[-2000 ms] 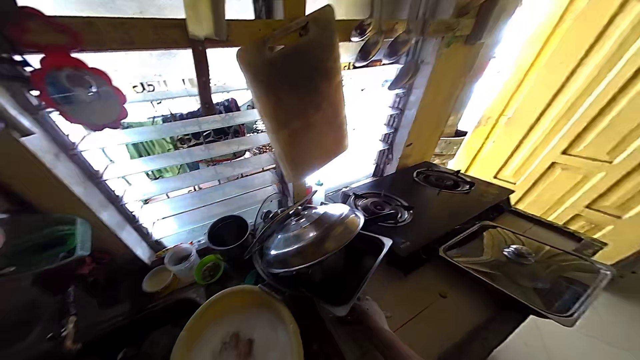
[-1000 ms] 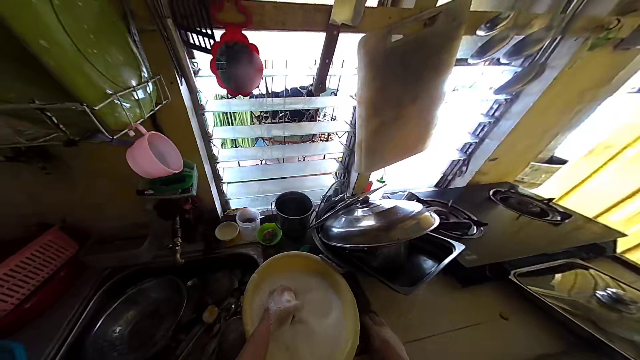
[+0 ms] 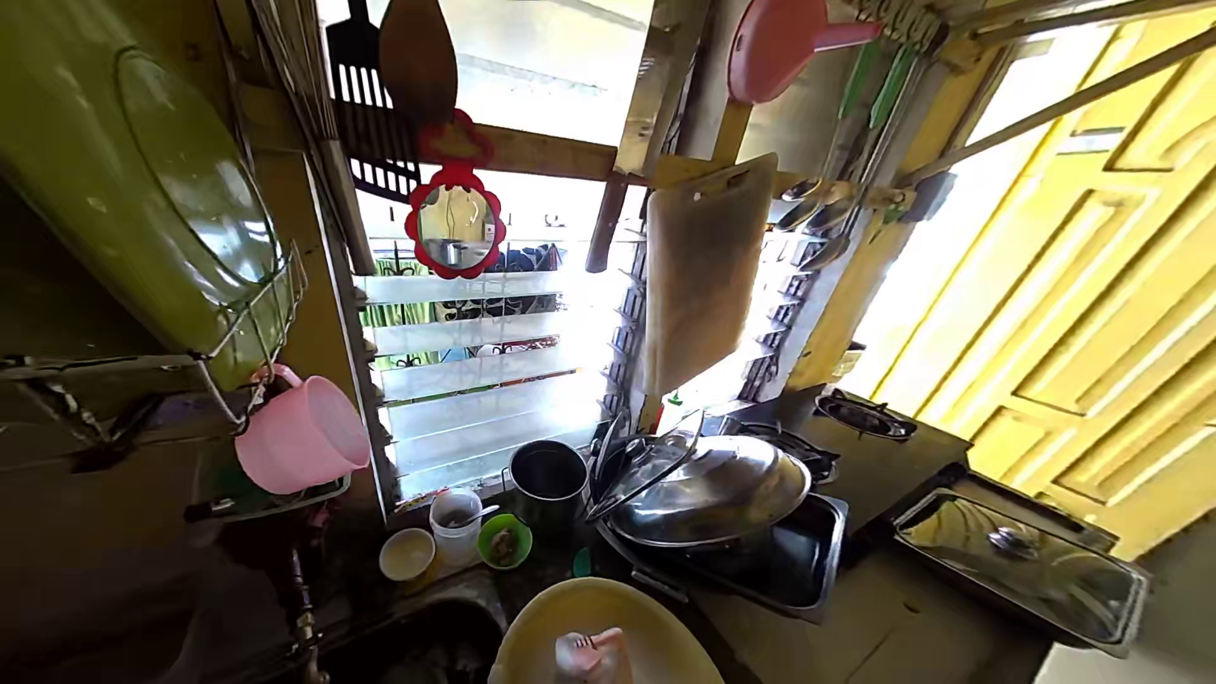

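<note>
My left hand (image 3: 591, 655) is low in the head view, inside a pale yellow basin (image 3: 532, 622). Its fingers look curled, and the frame's lower edge cuts off the basin and the arm. Whether anything lies in its grasp cannot be made out. My right hand is out of view. Just behind the basin are a green bowl (image 3: 504, 541), a white tub (image 3: 456, 518) with a spoon handle, a small cream bowl (image 3: 408, 555) and a dark pot (image 3: 549, 475). A large domed metal lid (image 3: 717, 489) rests over a rectangular metal tray (image 3: 822, 560) to the right.
A sink (image 3: 418, 641) lies at lower left, with a faucet (image 3: 304, 617) beside it. A pink mug (image 3: 304, 435) hangs from a wire rack (image 3: 223, 361). A cutting board (image 3: 708, 275) hangs before the louvered window. Gas stove (image 3: 879, 465) and lidded steel tray (image 3: 1035, 570) stand right.
The view has tilted up, so the basin sits lower in frame. My right hand, seen at the basin's right side a second ago, is out of view. My left hand remains in the basin.
</note>
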